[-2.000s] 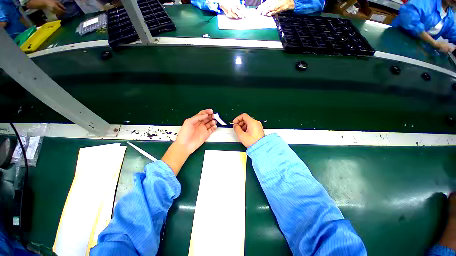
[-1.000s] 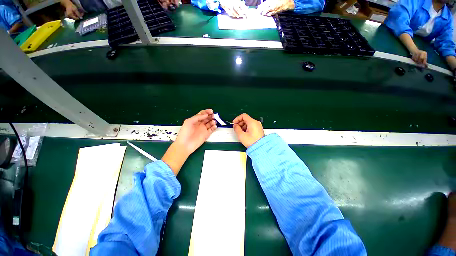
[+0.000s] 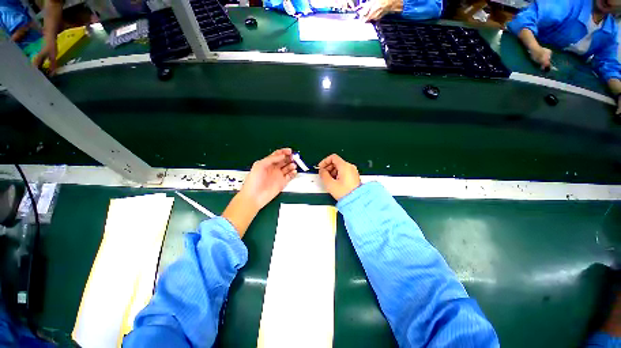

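A small white adhesive strip (image 3: 300, 162) is at the fingertips of my left hand (image 3: 269, 175), over the edge rail. A small dark part shows beside the strip, too small to make out. My right hand (image 3: 338, 177) is just to the right, thumb and forefinger pinched together on something thin and tiny that I cannot name. The two hands are a little apart. The centre sheet stack (image 3: 299, 272), white with yellow edges, lies between my forearms. The left sheet stack (image 3: 126, 258) lies at the left, partly under my left sleeve.
The white edge rail (image 3: 436, 186) runs below my hands, with the green conveyor belt (image 3: 272, 115) beyond. A dark round unit (image 3: 431, 91) rides on it. A grey post (image 3: 82, 129) slants at left. Black trays (image 3: 439, 49) and workers' hands (image 3: 378, 9) are across the line.
The round units on the belt have shifted right. The white strip has tilted slightly at my left fingertips; my hands have hardly moved. Across the line, the workers' hands have moved and a dark unit appears near the left tray.
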